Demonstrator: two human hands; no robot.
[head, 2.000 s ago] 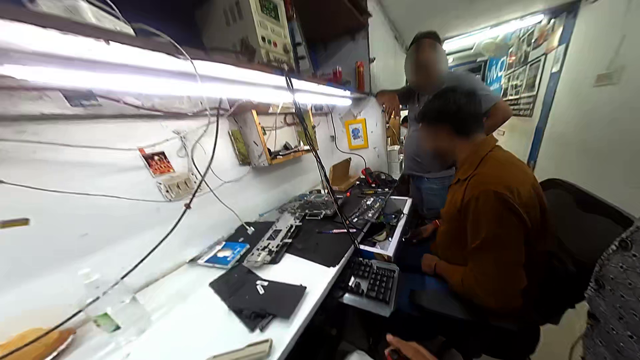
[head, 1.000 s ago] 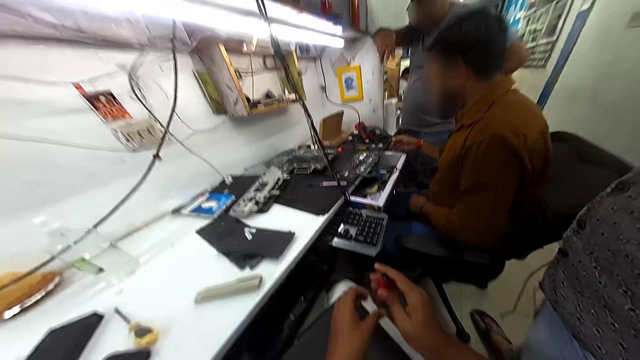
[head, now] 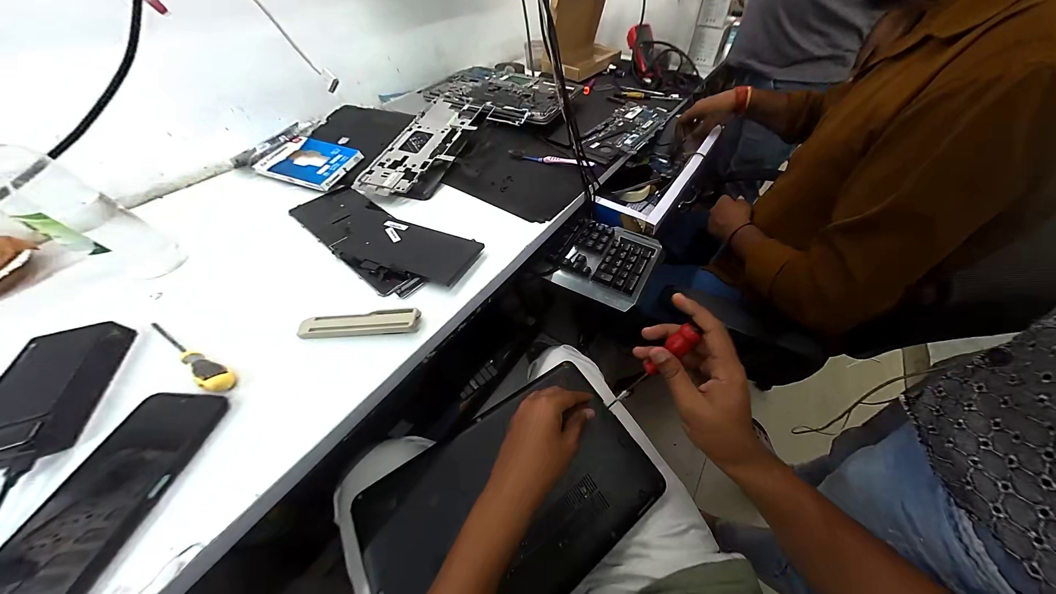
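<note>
A black laptop (head: 528, 487), its vented underside up, lies across my lap. My left hand (head: 549, 433) rests on it near its far edge, fingers bent, thumb and forefinger close together; whether anything small is between them cannot be told. In my right hand (head: 709, 388) is a red-handled screwdriver (head: 675, 348), gripped by the fingers, its shaft slanting down to the laptop's edge close to my left fingertips. Whether the tip touches a screw is too small to see.
On the white bench (head: 272, 272) lie a yellow-handled screwdriver (head: 206, 370), a smartphone (head: 115, 487), a beige plastic strip (head: 360, 322), black panels (head: 396, 239) and a metal laptop frame (head: 421, 148). A keyboard (head: 610, 262) juts from the bench edge. A co-worker sits at the right.
The view has tilted down, bringing the laptop on my lap into sight. My hands, close together a second ago, are now apart, the left on the laptop and the right holding the red screwdriver.
</note>
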